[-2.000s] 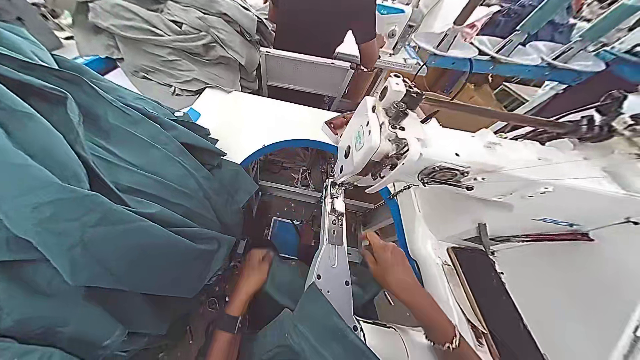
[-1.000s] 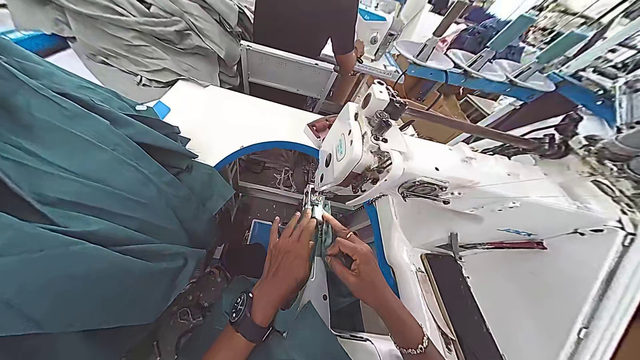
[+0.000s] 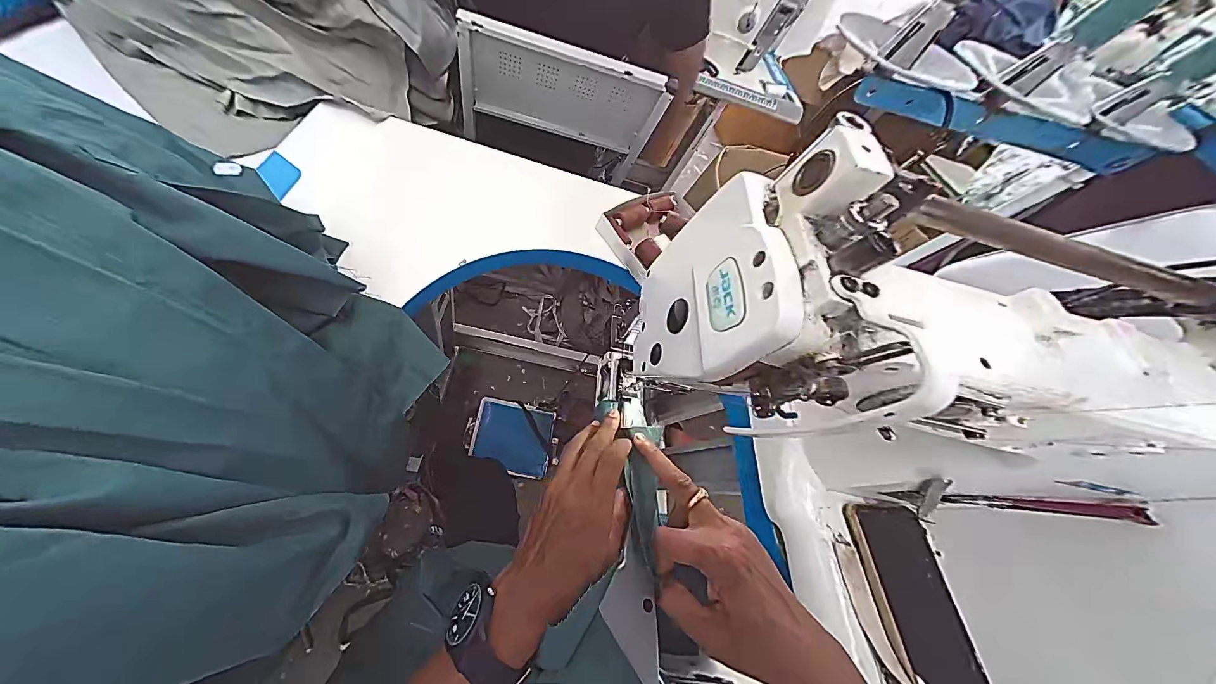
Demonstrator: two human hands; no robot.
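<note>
A white Jack industrial sewing machine [image 3: 727, 294] reaches in from the right, its presser foot [image 3: 622, 375] above a narrow arm bed [image 3: 632, 617]. Teal fabric [image 3: 642, 494] lies along the bed, its front edge close to the foot. My left hand [image 3: 570, 522], with a dark watch [image 3: 467, 616] on the wrist, rests its fingertips on the fabric just before the foot. Beside it my right hand [image 3: 717, 570], a ring on one finger, touches the fabric edge with an extended index finger, other fingers curled against the cloth. Whether they pinch it is unclear.
A large pile of teal fabric [image 3: 190, 408] fills the left. Behind the blue-edged cutout of the white table [image 3: 427, 190] stands a small box of reddish-brown thread spools [image 3: 651, 223]. A person [image 3: 579, 28] is beyond the table, near grey fabric [image 3: 275, 57]. Thread stands are at upper right.
Two seconds ago my hands were apart on either side of the arm bed. They came together on the fabric at the presser foot by one second ago and remain there.
</note>
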